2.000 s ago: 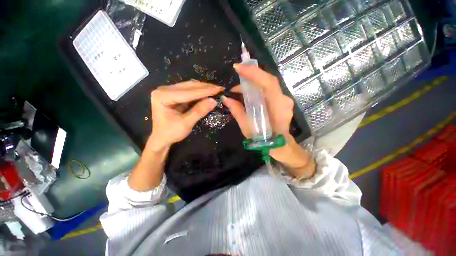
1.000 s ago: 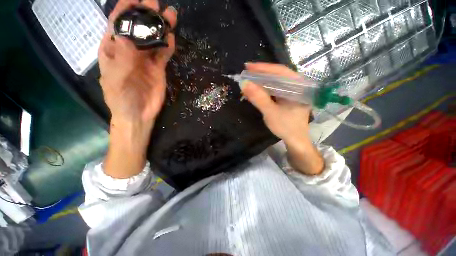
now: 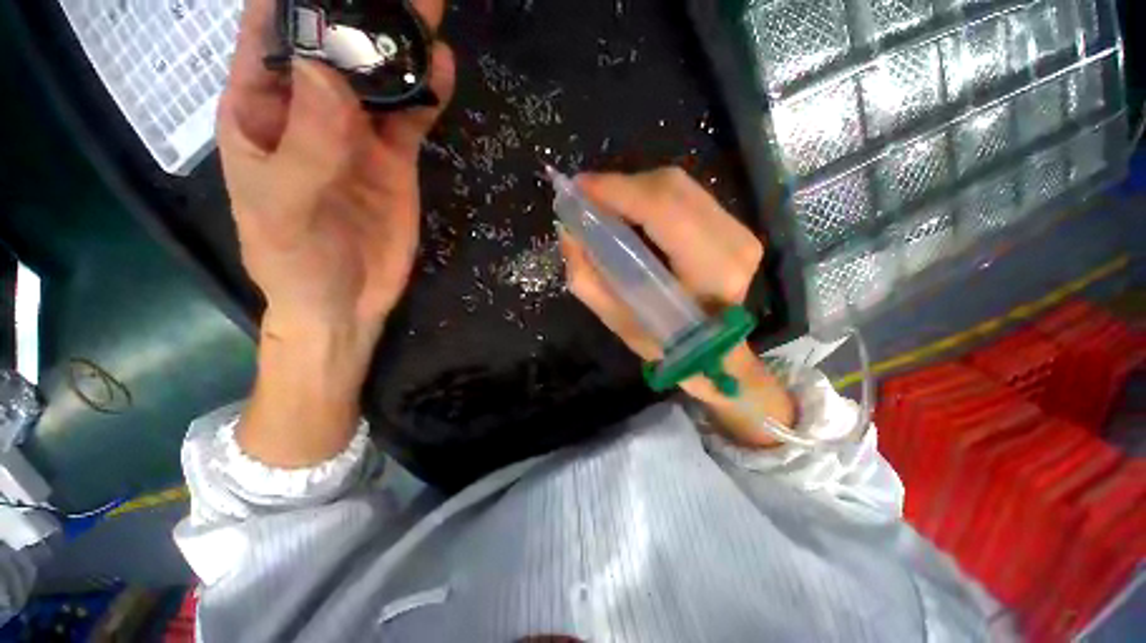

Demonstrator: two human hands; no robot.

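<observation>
My left hand (image 3: 321,176) holds a round, shiny black watch case (image 3: 365,48) at the top left, cut off by the top edge. My right hand (image 3: 666,258) holds a clear dispensing syringe (image 3: 626,261) with a green cap and a thin clear hose. Its fine tip points up and left over the black tray (image 3: 503,421), apart from the case. Tiny silvery parts (image 3: 538,270) lie in a small heap between my hands, with more scattered above. What they are exactly is too small to tell.
A white gridded plate (image 3: 157,75) lies at the upper left of the tray. A clear blister tray (image 3: 936,126) stands at the upper right. Red trays (image 3: 1018,465) are stacked at the lower right beside a yellow floor line. A thin loop (image 3: 98,384) lies on the green bench at left.
My hands were together over the heap two seconds ago and have parted. The case then came into view in my left hand. The syringe has turned, its tip now pointing up and left.
</observation>
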